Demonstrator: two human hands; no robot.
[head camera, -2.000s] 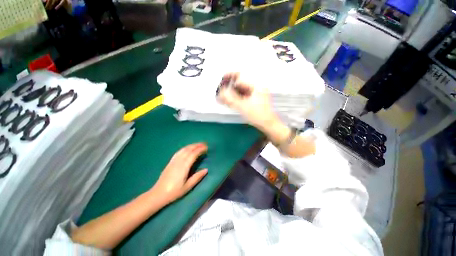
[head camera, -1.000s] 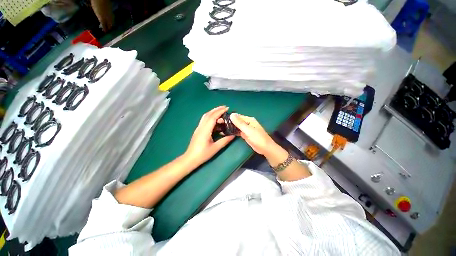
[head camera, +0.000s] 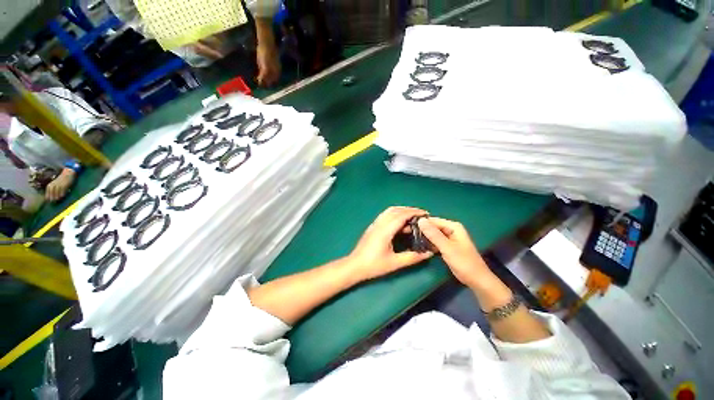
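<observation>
My left hand (head camera: 385, 244) and my right hand (head camera: 456, 248) meet over the green bench (head camera: 356, 201). They hold a small bunch of black watch case rings (head camera: 418, 236) between the fingers; the fingers hide part of it and I cannot tell how many there are. On the left foam pile (head camera: 258, 203), several black rings (head camera: 186, 189) lie in rows. On the right foam pile (head camera: 517, 86), three rings (head camera: 427, 76) lie near the left edge and a few more (head camera: 608, 62) near the far right corner.
A pale machine (head camera: 677, 312) stands at the right, with a black handheld controller (head camera: 614, 244), orange connector (head camera: 599, 281), red button (head camera: 685, 391) and a partly visible black fixture (head camera: 699, 215). A small red bin (head camera: 233, 87) is beyond the left pile. Other workers' hands (head camera: 59, 184) show at left and top.
My right hand has come back from the right foam pile to meet my left hand, and the rings are now held between both. The view has turned left, showing more of the left pile.
</observation>
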